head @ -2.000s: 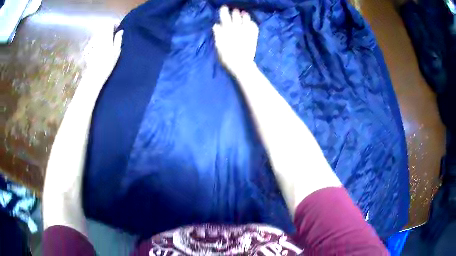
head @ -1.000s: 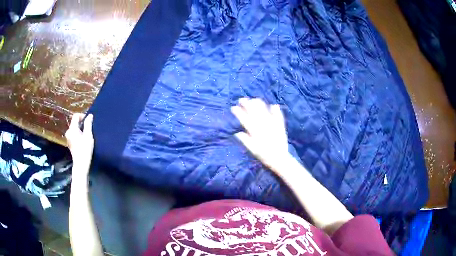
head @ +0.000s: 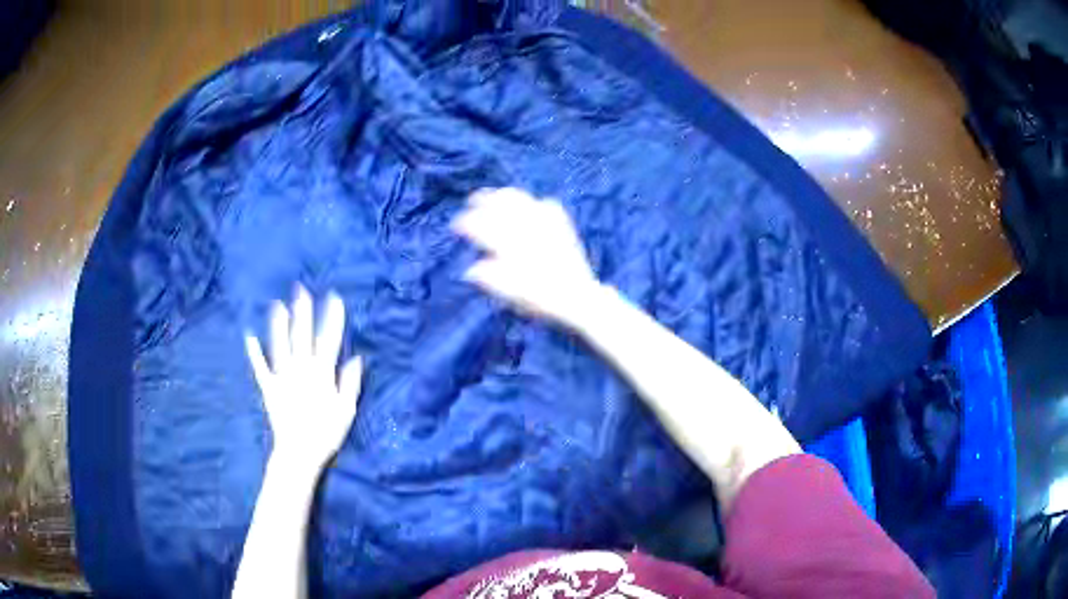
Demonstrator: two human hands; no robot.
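A navy garment lies spread with its shiny, wrinkled lining (head: 656, 234) facing up. A matte shell band (head: 103, 386) borders the lining at the left, and another runs down the right side. The garment is bunched at the top. My left hand (head: 307, 380) lies flat on the lining at the lower left, fingers spread, holding nothing. My right hand (head: 525, 252) is over the middle of the lining, slightly blurred, fingers apart, with nothing visible in it.
The glossy brown tabletop (head: 867, 152) shows around the garment, with a curved edge at the right. A blue plastic bin (head: 981, 433) with dark navy cloth in it stands beside the table at the lower right. Dark items lie at the far right.
The garment has shifted, and matte borders now show on both sides. My left hand has left the garment's left edge and lies on the lining. My right hand has moved left and slightly up.
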